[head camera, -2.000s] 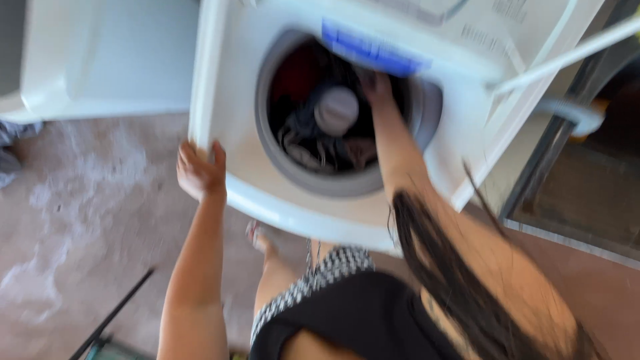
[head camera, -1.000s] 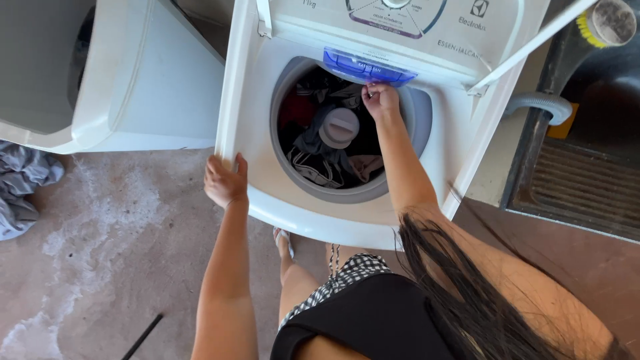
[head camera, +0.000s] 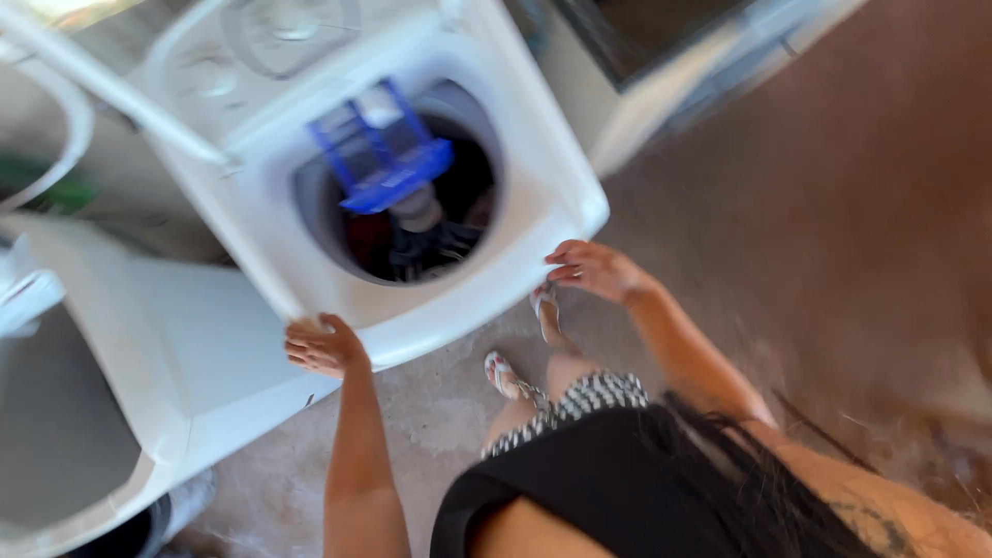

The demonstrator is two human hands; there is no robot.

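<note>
A white top-loading washing machine (head camera: 542, 194) stands before me, its tub full of dark laundry (head camera: 434, 246) around the agitator (head camera: 418, 208). The blue plastic dispenser drawer (head camera: 399, 174) is pulled out over the tub opening. My left hand (head camera: 325, 346) rests on the machine's front left corner, thumb over the rim. At the front right edge is my right hand (head camera: 593, 270), fingers apart and holding nothing; whether its fingertips touch the rim is blurred.
Another white appliance (head camera: 225, 341) with an open top stands close at the left. A dark bucket (head camera: 159, 515) sits below it. A dark-framed sink (head camera: 620, 46) is at the upper right, and a white hose (head camera: 74, 132) hangs upper left.
My right hand has left the blue drawer and moved to the machine's front right edge. The drawer now sticks out over the tub. The view has turned strongly.
</note>
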